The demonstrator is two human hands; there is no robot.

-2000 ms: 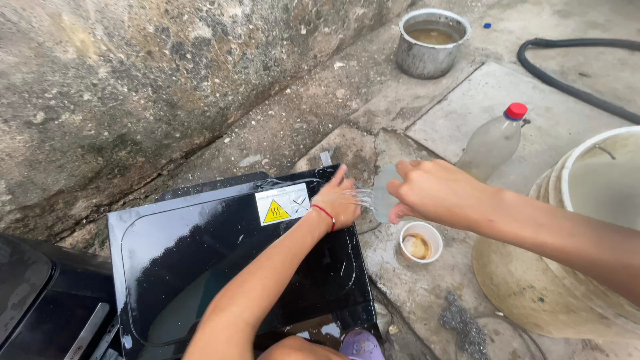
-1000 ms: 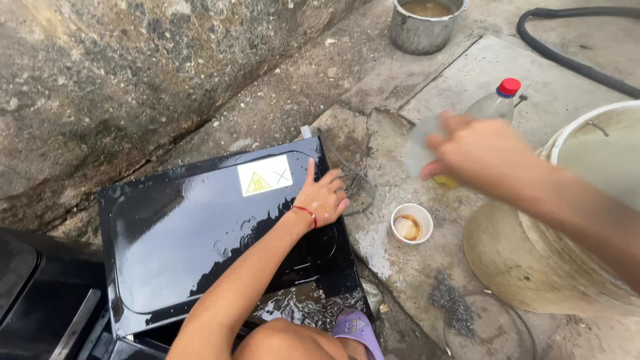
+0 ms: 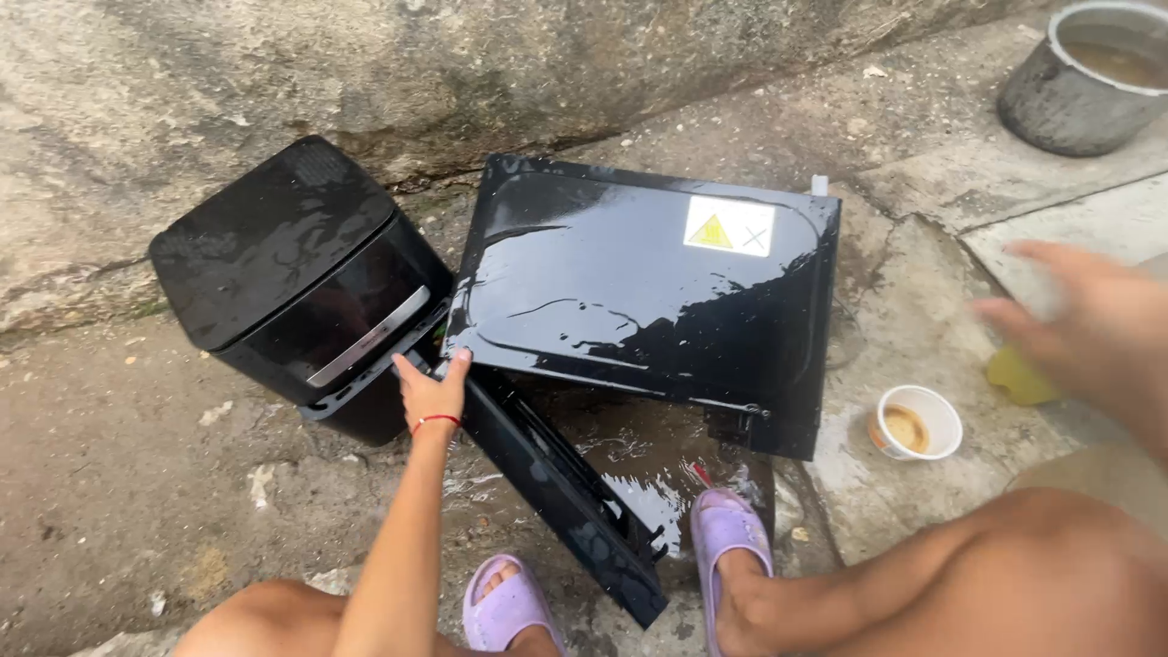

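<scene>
A wet, glossy black metal appliance housing (image 3: 584, 292) with a heat-warning sticker (image 3: 730, 225) lies on the ground. At its near left corner is my left hand (image 3: 433, 392), thumb on the edge; some fingers are hidden, so its grip is unclear. A long black panel (image 3: 566, 493) slants out below that hand. Left of the housing stands a black air fryer (image 3: 310, 274) with a silver strip. My right hand (image 3: 1086, 338) is blurred at the right, fingers apart, with no object visible in it. A yellow-green thing (image 3: 1020, 374), perhaps a sponge, shows beside it.
A white cup (image 3: 915, 422) with brownish contents stands right of the housing. A metal pot (image 3: 1086, 91) of cloudy water is at the upper right. A rough wall (image 3: 438, 73) runs behind. Purple slippers (image 3: 730, 529) are on my feet, near wet ground.
My left hand has moved from the housing's right side to its near left corner. My right hand no longer shows the translucent thing it had. The view has swung left.
</scene>
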